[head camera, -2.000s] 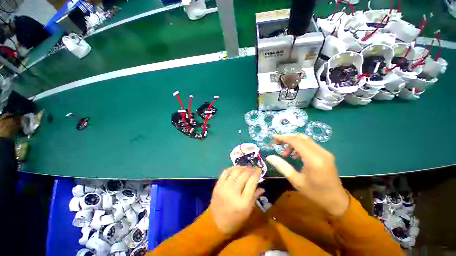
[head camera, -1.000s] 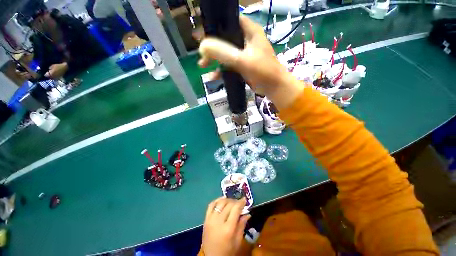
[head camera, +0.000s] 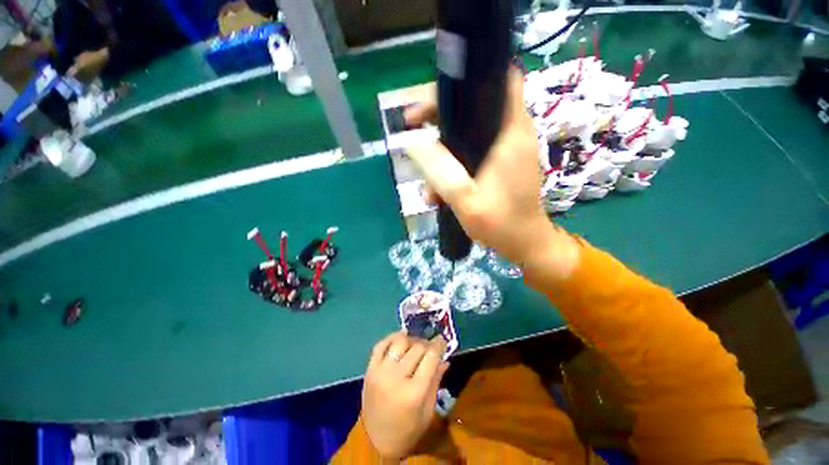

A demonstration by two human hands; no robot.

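My right hand point(head camera: 500, 182) is wrapped around the black electric screwdriver point(head camera: 473, 100). The screwdriver's tip points down over the clear rings, above and right of the white shell. My left hand point(head camera: 400, 386) holds the white shell point(head camera: 410, 309) at the bench's front edge. A dark board and a red wire show inside the shell. The clear rings point(head camera: 470, 291) lie flat in a small pile beyond the shell, partly hidden by the screwdriver.
The screw feeder point(head camera: 414, 204) stands behind the rings, partly hidden. White camera housings point(head camera: 600, 136) are stacked at back right. Circuit boards with red wires point(head camera: 289, 286) lie left. A blue bin point(head camera: 259, 442) is below the edge. A metal post point(head camera: 323, 82) rises behind.
The right hand has brought the screwdriver from the screw feeder down toward the shell. Earlier it was empty near the rings. The left hand stays at the shell. The view has shifted.
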